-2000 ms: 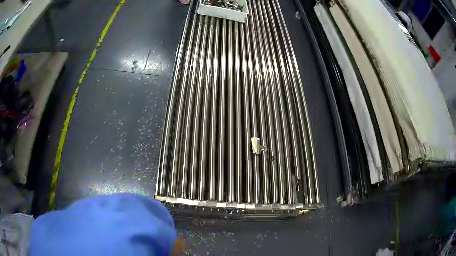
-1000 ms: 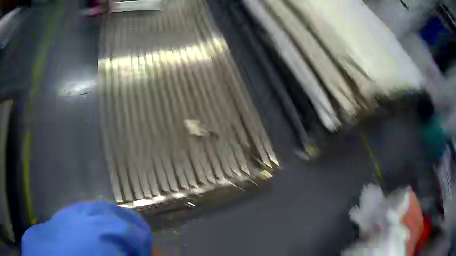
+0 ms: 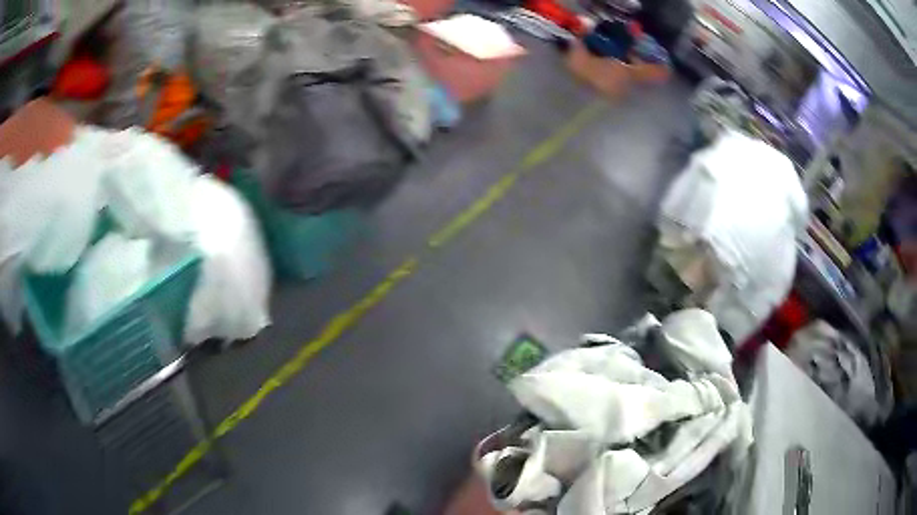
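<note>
No hand shows in the head view. Nearest in front of me, at the lower right, lies a heap of crumpled off-white cloth (image 3: 623, 412). A bit of salmon-pink edge shows under its left side. It stands beside a pale panel with a slot in it (image 3: 819, 443). The picture is blurred, so fine detail is lost.
A yellow tape line (image 3: 342, 320) runs diagonally over the grey floor. On the left, a teal basket (image 3: 126, 347) holds white cloth. Grey bundles (image 3: 332, 141) lie at the upper left. A large white heap (image 3: 739, 216) is at the right. A green patch (image 3: 520, 357) is on the floor.
The view has swung away from the steel tube rack to another part of the floor. The rack, the pale strips and the blue shape at the lower left are out of view.
</note>
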